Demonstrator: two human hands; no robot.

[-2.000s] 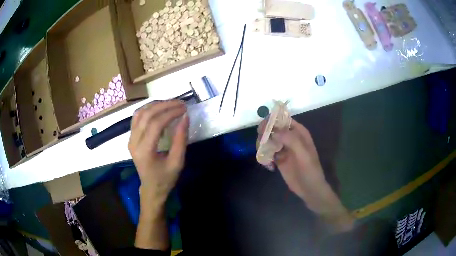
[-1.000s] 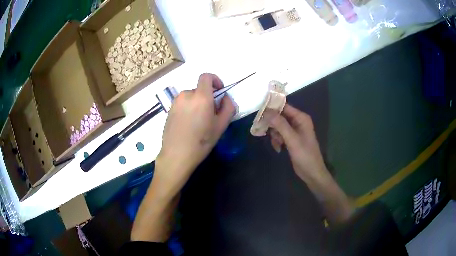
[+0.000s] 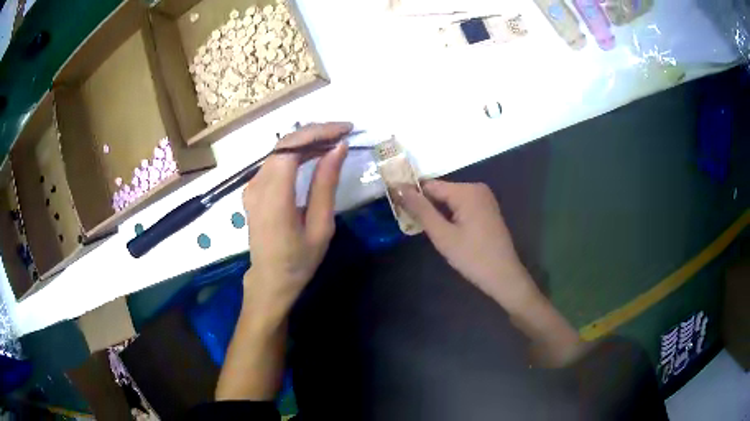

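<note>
My right hand holds a beige housing by its lower part, at the bench's front edge. The housing is tilted, with its dotted end up and to the left. My left hand holds dark thin tweezers between thumb and fingers. Their tips point right, at the housing's upper end; whether they touch it I cannot tell. Another beige housing with a dark square lies farther back on the white surface.
A hammer lies left of my left hand, its head partly hidden. Cardboard trays stand at the left, with beige caps and pink caps. Green dots lie near the hammer. A pink housing lies at the back right. A carton is below.
My left hand has taken the tweezers off the bench and brought their tips towards the housing. My right hand has turned the housing and moved it left in view. Green dots near the hammer are uncovered.
</note>
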